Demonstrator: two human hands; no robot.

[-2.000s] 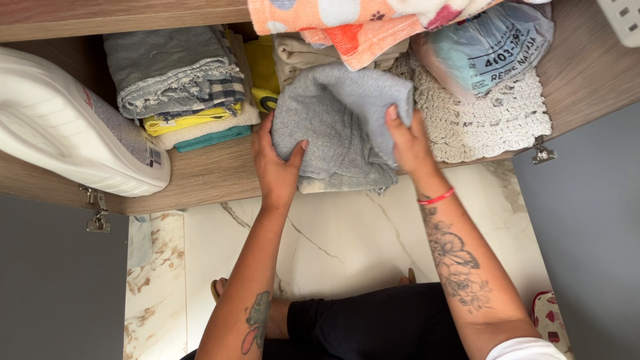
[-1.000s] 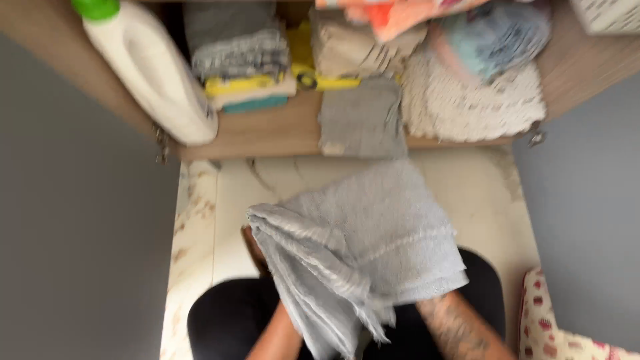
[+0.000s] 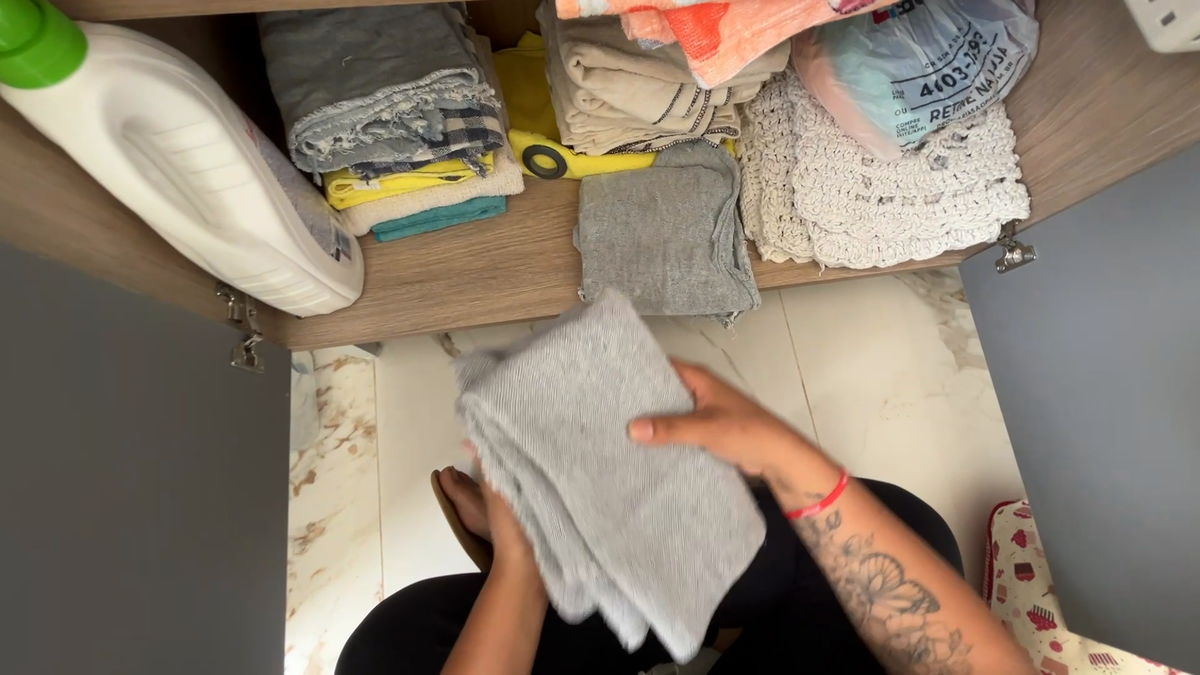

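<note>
A folded light grey cloth (image 3: 609,450) is held between both hands above my lap, in front of the cabinet shelf. My right hand (image 3: 727,422) grips its right side, thumb lying on top. On the cloth's left side is my left hand (image 3: 502,511), its fingers mostly hidden behind the fabric. Beyond them, another folded grey cloth (image 3: 661,239) lies on the shelf, its front edge reaching the shelf's edge. Behind it sit a stack of beige cloths (image 3: 647,84) and a yellow item with a black ring (image 3: 591,161).
On the shelf (image 3: 459,267) stand a white bottle with a green cap (image 3: 187,159), a stack of grey cloths (image 3: 375,84), white crocheted pieces (image 3: 900,202) and a filled plastic bag (image 3: 928,70). Grey doors (image 3: 141,469) flank both sides. A patterned fabric item (image 3: 1031,581) lies lower right.
Two seconds ago my hands were at the shelf on a grey cloth. A second ago the held cloth hung looser and wider over my lap; now it is folded smaller.
</note>
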